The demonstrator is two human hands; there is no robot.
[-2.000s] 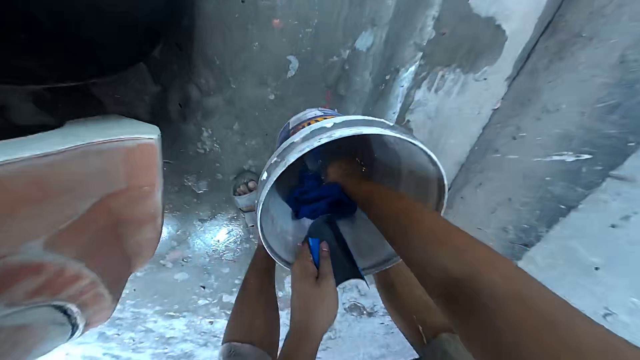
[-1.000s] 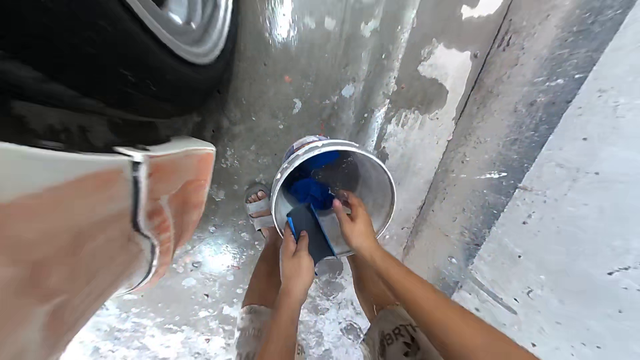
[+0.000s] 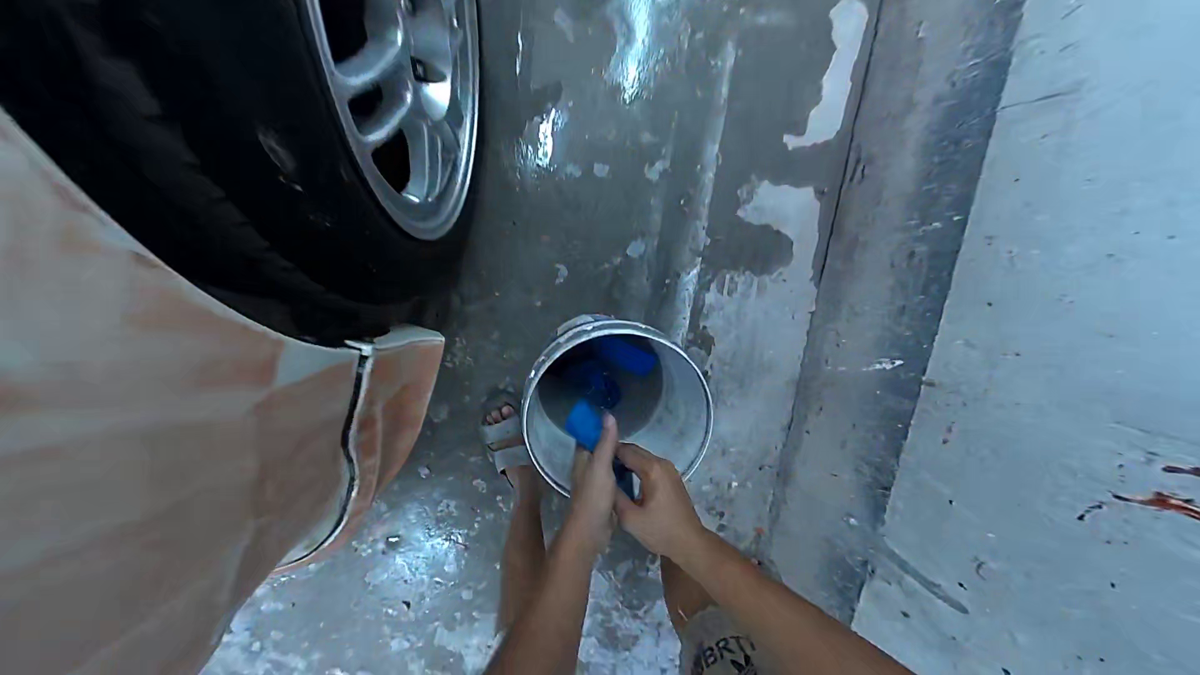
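A white plastic bucket (image 3: 698, 412) stands on the wet floor in front of me, holding liquid and blue items, one of them a blue cloth (image 3: 591, 380). A blue block (image 3: 626, 354) lies near its far wall. Over the near rim, my left hand (image 3: 593, 478) grips a blue and dark block (image 3: 584, 424), possibly a sponge or sanding block. My right hand (image 3: 656, 497) is close beside it, its fingers closed on the near, dark end of what looks like the same block. The fingers partly hide that end.
At the left is a car's body panel (image 3: 169, 422) with a patchy orange and pale surface. A black tire (image 3: 216, 169) with a silver alloy wheel (image 3: 412, 103) is above it. A raised concrete ledge (image 3: 1059, 375) runs along the right. My sandalled foot (image 3: 504, 433) is beside the bucket.
My right hand was deep in the bucket at the blue cloth; it has drawn back to the near rim and now meets my left hand at the block. The view has shifted, showing more of the wheel.
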